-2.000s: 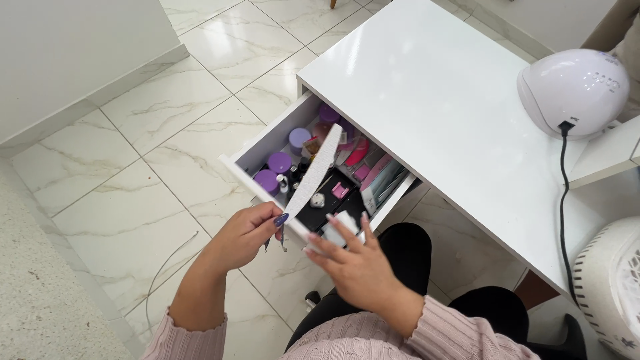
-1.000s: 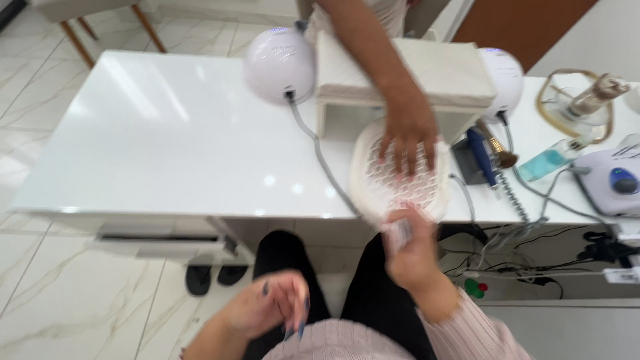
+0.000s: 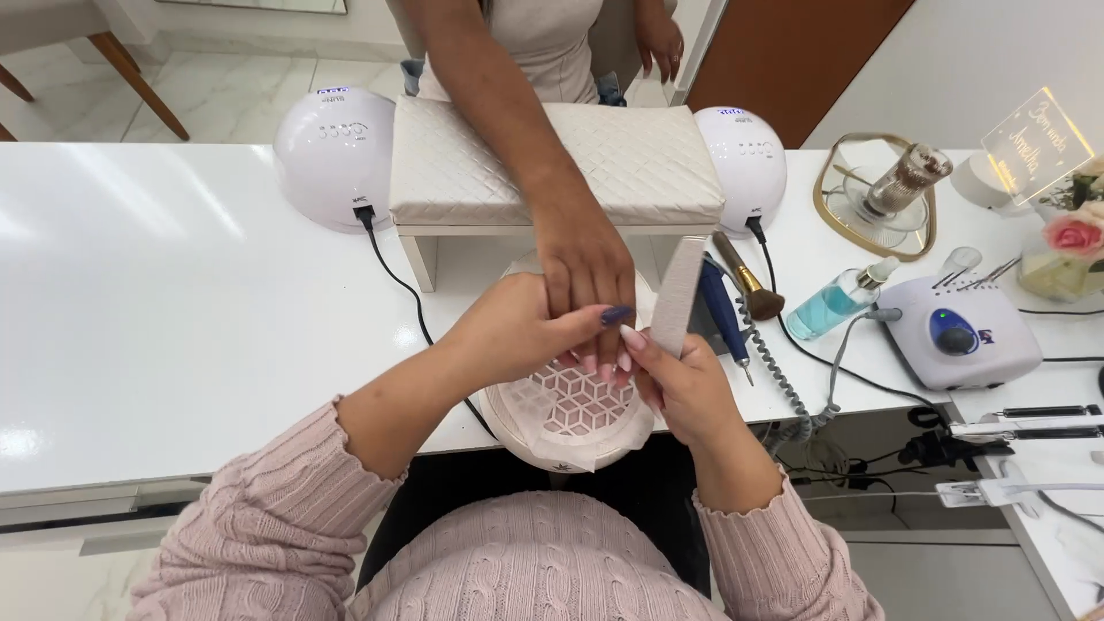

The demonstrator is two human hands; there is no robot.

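Observation:
A client's hand (image 3: 586, 250) reaches across a quilted white armrest (image 3: 483, 164), fingers pointing toward me. My left hand (image 3: 517, 332) is closed around its fingers, with my thumb on top near the fingertips. Upright in my right hand (image 3: 686, 384) is a light grey nail file (image 3: 679, 293), pinched between thumb and fingers beside the client's fingertips. Below the hands lies a round white dust collector (image 3: 565, 431) with a patterned grille, partly covered by the hands. Whether the file touches a nail cannot be told.
White domed nail lamps (image 3: 336, 159) flank the armrest. To the right are a blue nail drill handpiece (image 3: 723, 310) with a coiled cord, a makeup-style brush (image 3: 759, 297), a spray bottle (image 3: 832, 302), the drill's control unit (image 3: 962, 336) and a gold-rimmed tray (image 3: 927, 246). Cables cross the white table (image 3: 172, 345).
The view has swung from the open drawer to the table. My left hand has moved up from near my lap and taken hold of the client's fingers. The file was above the drawer two seconds ago.

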